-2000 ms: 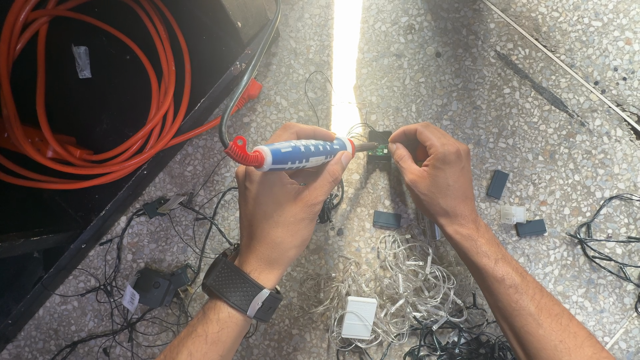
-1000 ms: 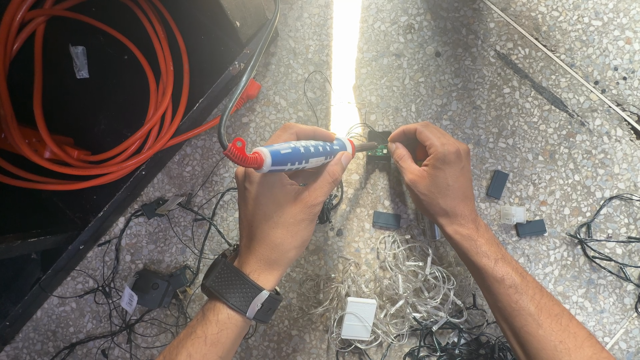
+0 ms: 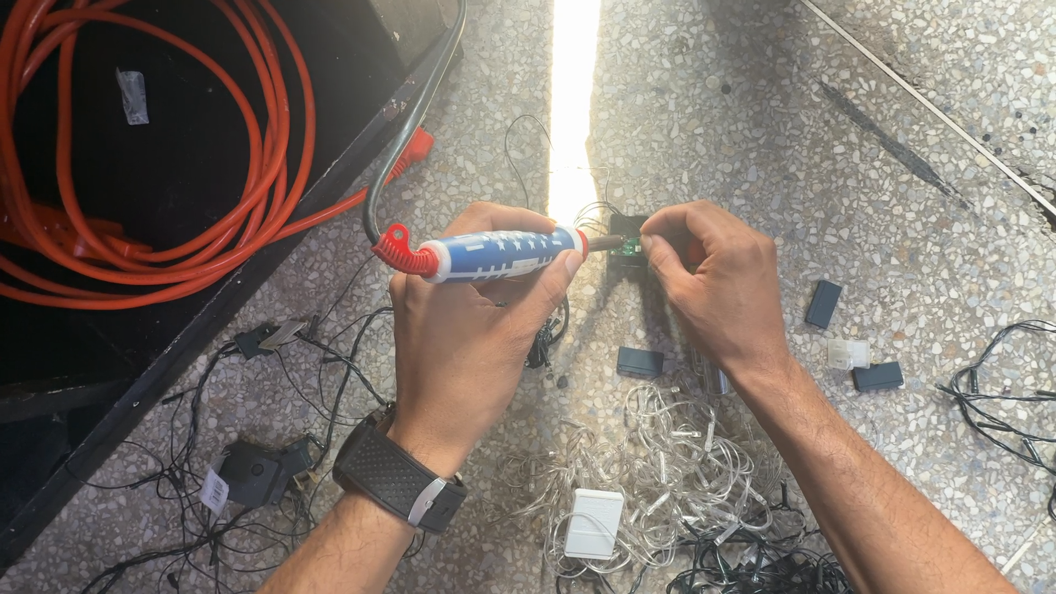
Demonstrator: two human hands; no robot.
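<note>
My left hand [image 3: 474,330], with a black watch on its wrist, is closed around a soldering iron [image 3: 503,254] with a blue and white patterned handle and red ends. The iron's metal barrel points right and reaches a small green circuit board [image 3: 631,247] in a black housing [image 3: 629,223]. At the board's right edge is my right hand [image 3: 718,276], thumb and forefinger pinched together; what lies between the fingertips is hidden. Thin dark wires [image 3: 596,216] curve from the board toward the bright strip of light.
An orange cable [image 3: 309,148] lies coiled on a black surface at left. Below my hands are tangled clear string lights [image 3: 660,445] with a white box [image 3: 594,524]. Small black blocks [image 3: 822,304] lie at right. A black box [image 3: 254,472] sits among dark wires at lower left.
</note>
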